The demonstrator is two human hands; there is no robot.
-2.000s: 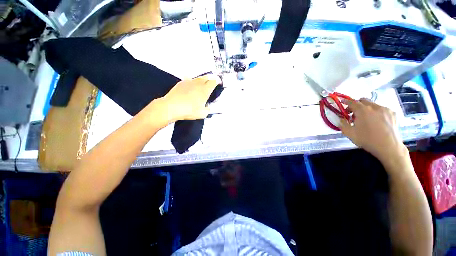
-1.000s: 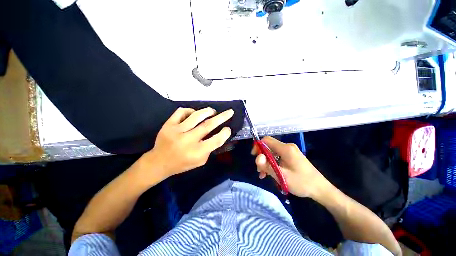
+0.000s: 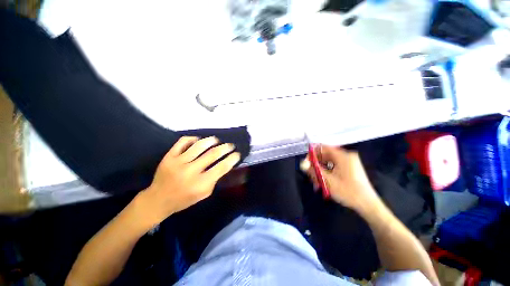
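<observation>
The black fabric panel (image 3: 106, 128) runs from the upper left to the table's front edge, where its end lies. My left hand (image 3: 193, 170) rests on that end with fingers spread, pressing it on the table. My right hand (image 3: 344, 176) holds the scissors by their red handles (image 3: 319, 170) at the table edge, to the right of the fabric and apart from it. The scissors' blades are blurred against the white table and their opening cannot be told.
The sewing machine's presser foot area (image 3: 269, 31) is blurred at the top. A dark display (image 3: 458, 23) is at the upper right. The white table's ruler-marked front edge (image 3: 279, 151) crosses the middle. A red stool (image 3: 442, 162) and blue baskets (image 3: 489, 162) stand below right.
Since two seconds ago, the fabric end came to the front edge under my left hand and the scissors were lifted from the table. Since one second ago, the scissors moved right, away from the fabric end.
</observation>
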